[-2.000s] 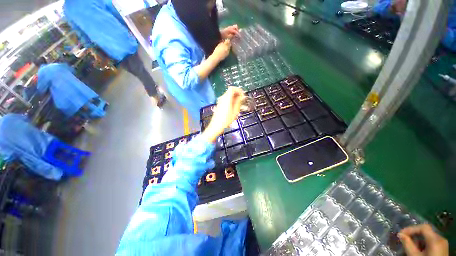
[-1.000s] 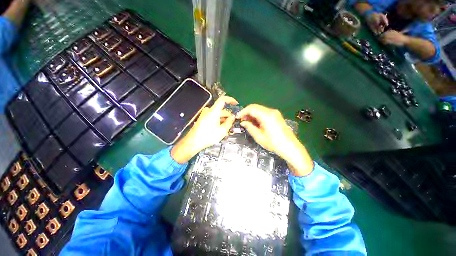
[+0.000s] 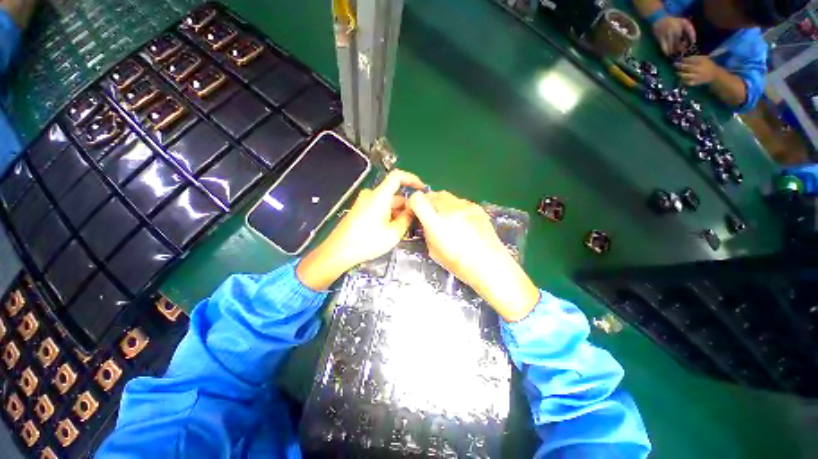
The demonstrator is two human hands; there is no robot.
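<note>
My left hand and my right hand meet above the far edge of the clear blister tray. Their fingertips pinch a small dark part between them, mostly hidden by the fingers. The tray lies in front of me under a strong white glare. The black blister tray lies at the left, with copper-coloured square frames in its upper pockets. Two small dark units lie singly to the right of the clear tray.
A smartphone lies beside the grey upright. A lower tray of copper-coloured parts is lower left. A raised black tray is at right. Loose black parts and a tape roll lie near a person's hands.
My left hand has come back from the black tray and my right hand has moved in to meet it at the small part. The view has turned right. Over the last second the fingers shifted slightly.
</note>
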